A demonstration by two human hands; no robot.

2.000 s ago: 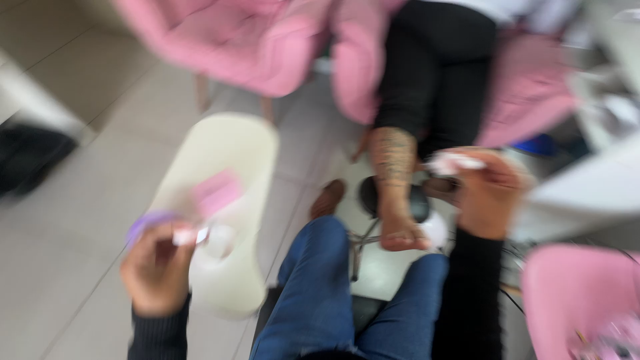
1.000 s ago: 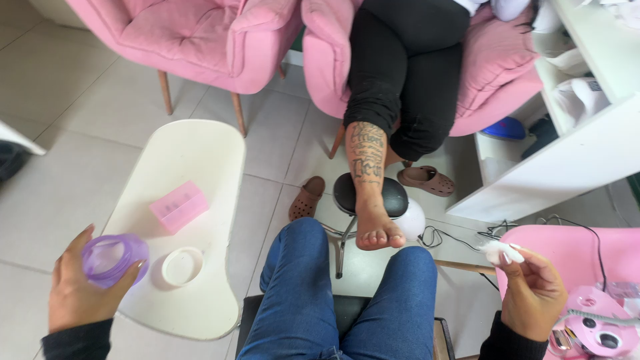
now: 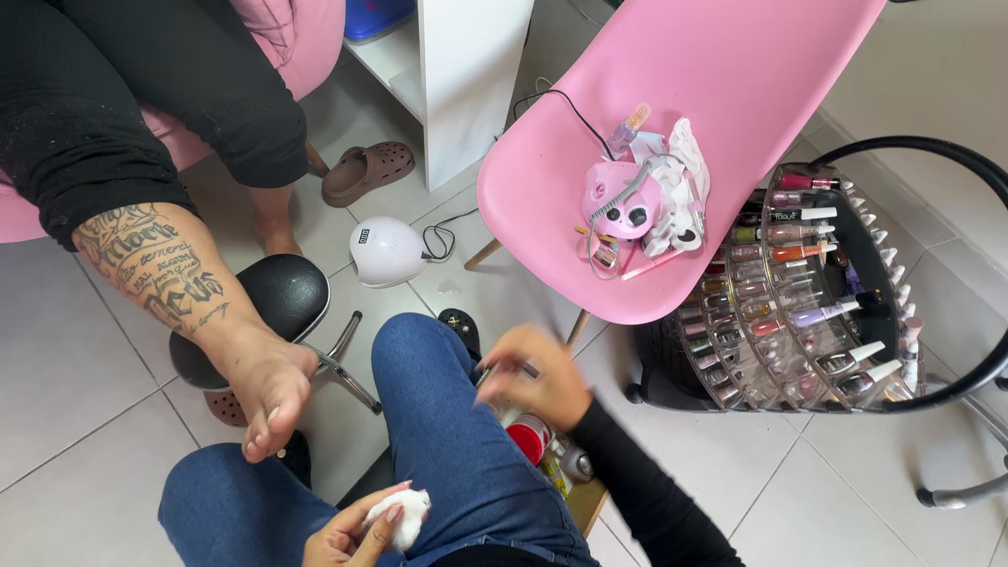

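Observation:
My left hand [image 3: 358, 529] pinches a white cotton wad [image 3: 400, 516] over my lap, at the bottom of the view. My right hand [image 3: 543, 376] is blurred by motion beside my right knee, over an open box [image 3: 584, 504] of bottles and jars. A thin dark item shows at its fingers, but whether they grip it is unclear. Just below that hand is a jar with a red label [image 3: 529, 439]. Another person's bare foot [image 3: 276, 386], with a tattooed lower leg, rests over a black padded footrest [image 3: 287, 295] to the left of my knees.
A pink chair [image 3: 535, 197] holds a pink nail drill machine [image 3: 622, 201], a spray bottle and cables. Right of it stands a rack of nail polish bottles [image 3: 795, 299]. A white nail lamp [image 3: 386, 250] and a brown clog [image 3: 367, 172] are on the floor, near a white shelf unit [image 3: 465, 87].
The view has swung to the right. My left hand was at a purple container and now holds the cotton; my right hand, which held white cotton-like material, is now over the box.

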